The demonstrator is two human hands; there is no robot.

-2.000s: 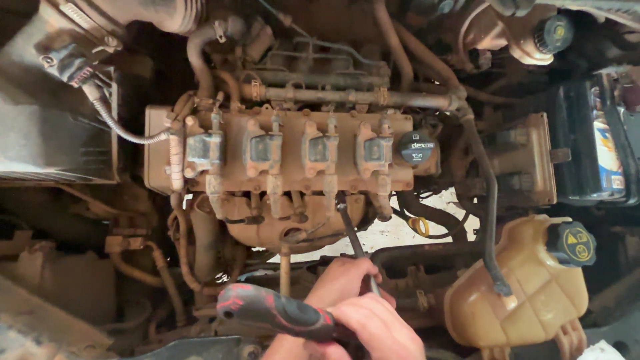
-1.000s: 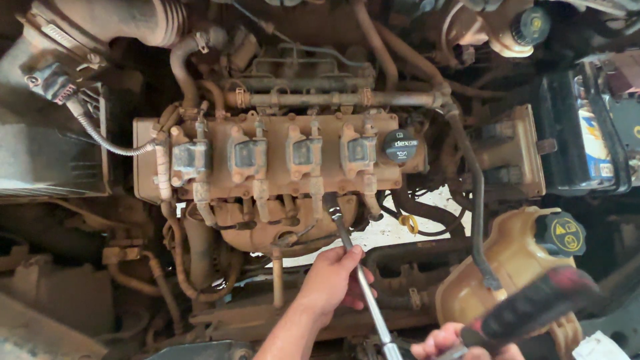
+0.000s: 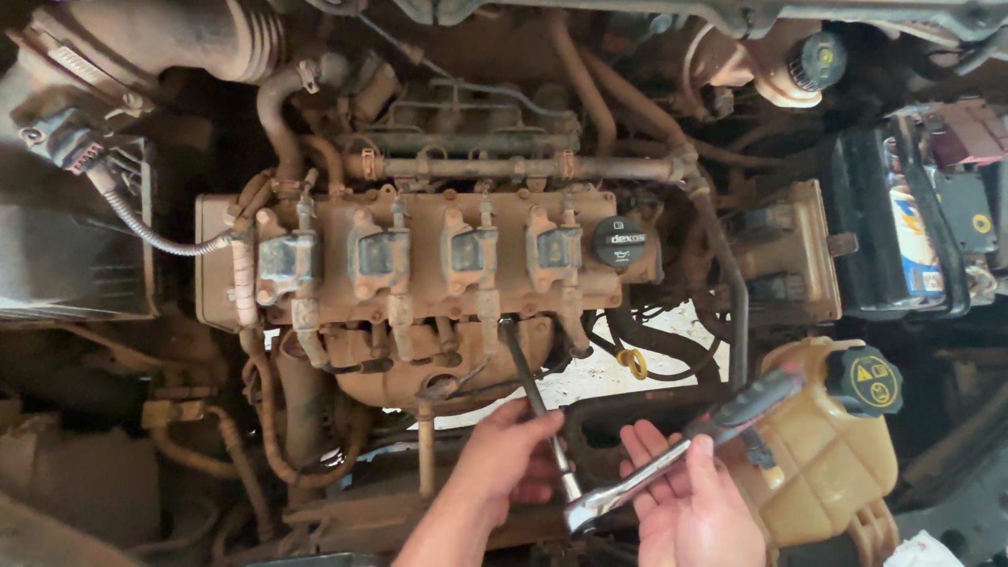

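Observation:
A ratchet wrench [image 3: 630, 477] with a chrome head and a dark, red-edged handle lies across my right hand [image 3: 693, 492], its thumb on the shaft and the other fingers partly spread beneath. The ratchet's head joins a long extension bar [image 3: 529, 376], which slants up to the front side of the dusty engine, below the valve cover [image 3: 429, 276]. My left hand [image 3: 512, 457] holds this bar between thumb and fingers, near its lower part. The bar's far end is hidden under the cover's edge, by the exhaust heat shield [image 3: 449, 386].
Ignition coils [image 3: 382, 253] and a black oil filler cap [image 3: 620, 241] sit on the engine. A coolant expansion tank [image 3: 827, 465] stands close to my right hand. The battery [image 3: 866, 220] is at right, the yellow dipstick ring [image 3: 632, 364] above my hands.
The ratchet handle, blurred at lower right a second ago, now points up and right over the coolant tank's edge. Its head is now visible on the bar. My right hand has moved up into fuller view.

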